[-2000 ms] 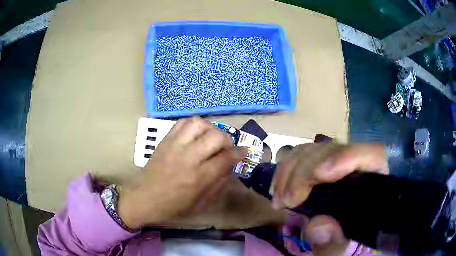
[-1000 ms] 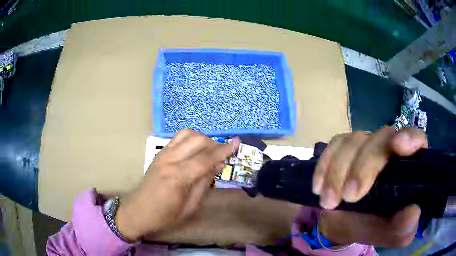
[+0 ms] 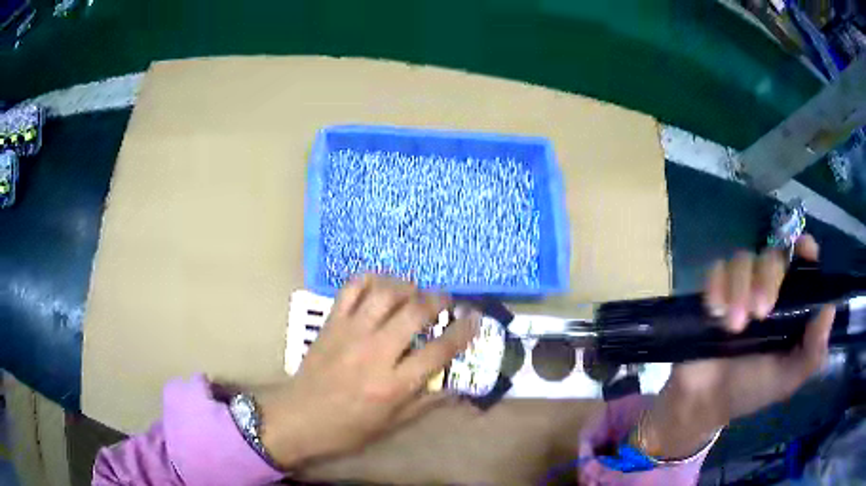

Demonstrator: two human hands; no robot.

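My left hand (image 3: pixel 375 365) rests over the left part of the white fixture (image 3: pixel 302 327), with fingers around a white unit (image 3: pixel 480 359) that shows small parts. Its fingertips lie on the unit's near-left side; whether they pinch a screw cannot be seen. My right hand (image 3: pixel 750 304) holds a black electric screwdriver (image 3: pixel 665 327) sideways, its thin silvery bit pointing left at the unit, a little to the right of it. The blue screw tray (image 3: pixel 560 218), full of tiny silvery screws (image 3: pixel 427 218), lies just beyond the fixture.
Brown cardboard (image 3: pixel 209 190) lies under the tray and fixture. Units (image 3: pixel 19 133) sit on the dark bench at far left, and another small unit (image 3: pixel 786 223) at right beyond my right hand. A green conveyor belt (image 3: pixel 399 38) runs beyond the cardboard. A pale post stands at upper right.
The screwdriver has drawn back to the right from the unit, showing its bit and the fixture's round holes. My left hand stays at the unit. The whole view has shifted, so the tray appears lower.
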